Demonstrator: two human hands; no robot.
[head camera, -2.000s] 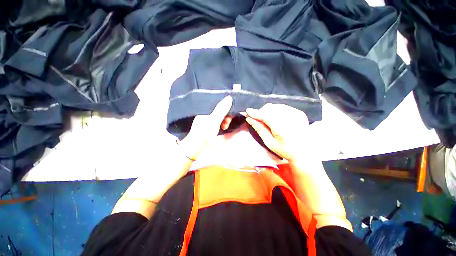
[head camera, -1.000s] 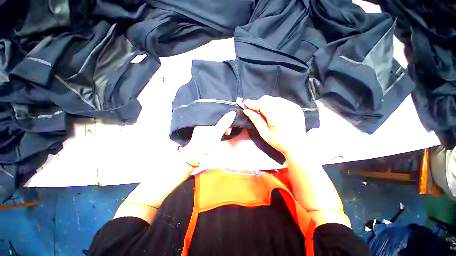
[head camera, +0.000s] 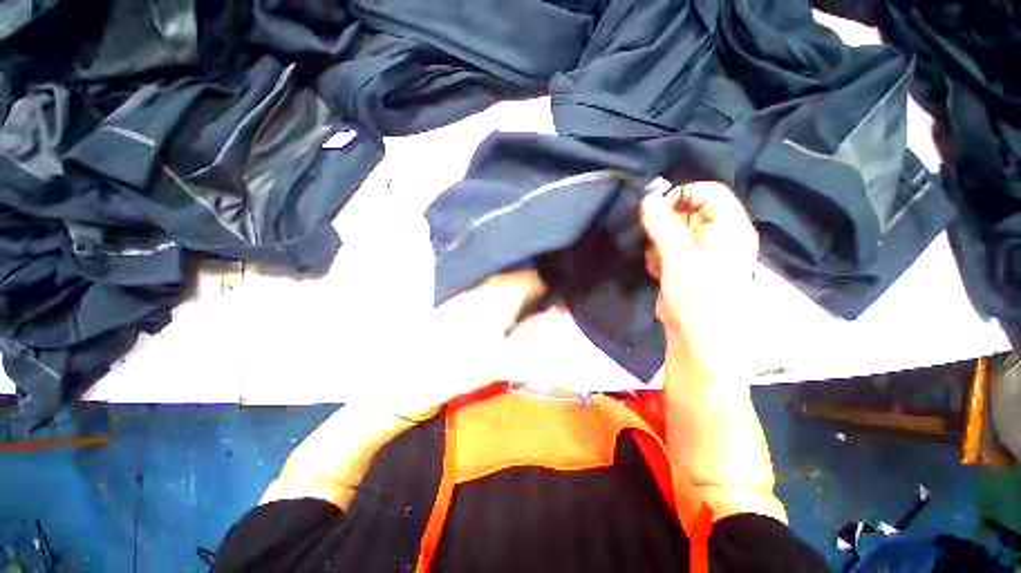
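Note:
Dark navy trousers (head camera: 526, 185) lie bunched on the white table in front of me, the waistband with its pale stitching line slanting up to the right. My left hand (head camera: 487, 330) is at the lower edge of the waistband, its fingers blurred and partly under the cloth, holding it. My right hand (head camera: 700, 241) is at the right part of the trousers, fingers curled, with a small white piece (head camera: 658, 186) at the fingertips. Whether it is a ticket or part of a tool cannot be told. The cloth between the hands is blurred and dark.
Heaped dark garments (head camera: 241, 185) cover the left of the white table (head camera: 302, 336), and more (head camera: 834, 202) lie at the right and far side. An orange frame part (head camera: 976, 414) stands at the right over the blue floor (head camera: 202, 470). A dark blue bag (head camera: 924, 553) shows lower right.
My right hand has moved up and right from the waistband's middle, with the small white piece at its fingertips. The waistband, flat before, is now skewed and folded.

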